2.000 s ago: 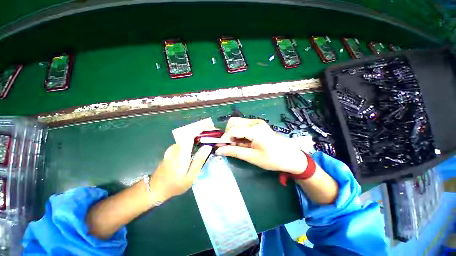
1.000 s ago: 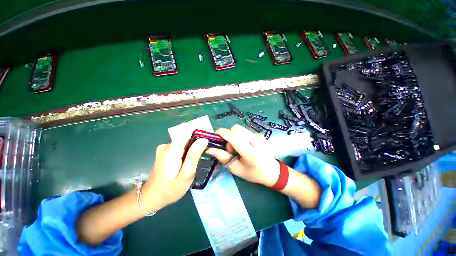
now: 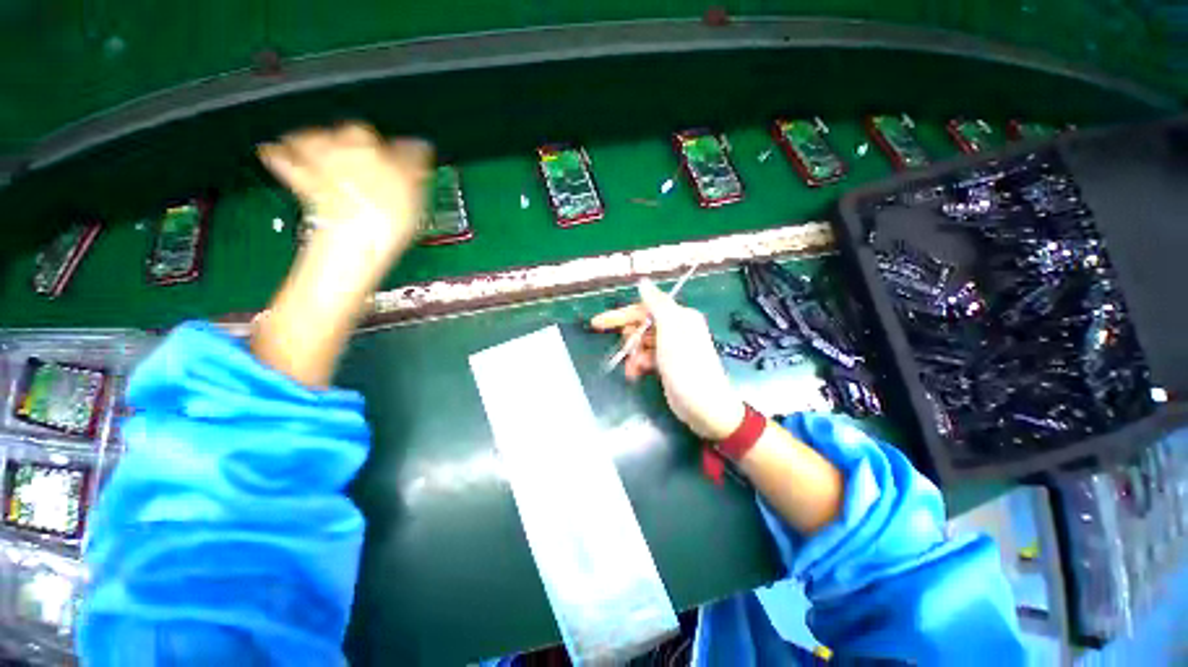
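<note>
My left hand [image 3: 349, 189] is blurred and reaches over the green conveyor at the upper left. It partly covers a half-built phone [image 3: 446, 206] with a green board and red rim; whether it holds anything cannot be told. My right hand [image 3: 680, 361] is over the bench, left of the loose black parts, and holds a thin pale stick like tweezers [image 3: 632, 344] between its fingers. A long white to pale-blue strip [image 3: 573, 502] lies flat on the bench between my arms.
More phones [image 3: 571, 184] lie in a row on the conveyor, behind a pale worn edge strip [image 3: 560, 279]. Loose black parts [image 3: 801, 317] lie beside a dark bin [image 3: 912, 437] heaped with black parts at right. Clear trays with phones [image 3: 115, 450] stand at left; more clear trays [image 3: 1107, 547] are below the bin.
My left hand has moved from the bench up over the conveyor, and the phone is no longer between my hands. My right hand has moved slightly right. The strip lies uncovered.
</note>
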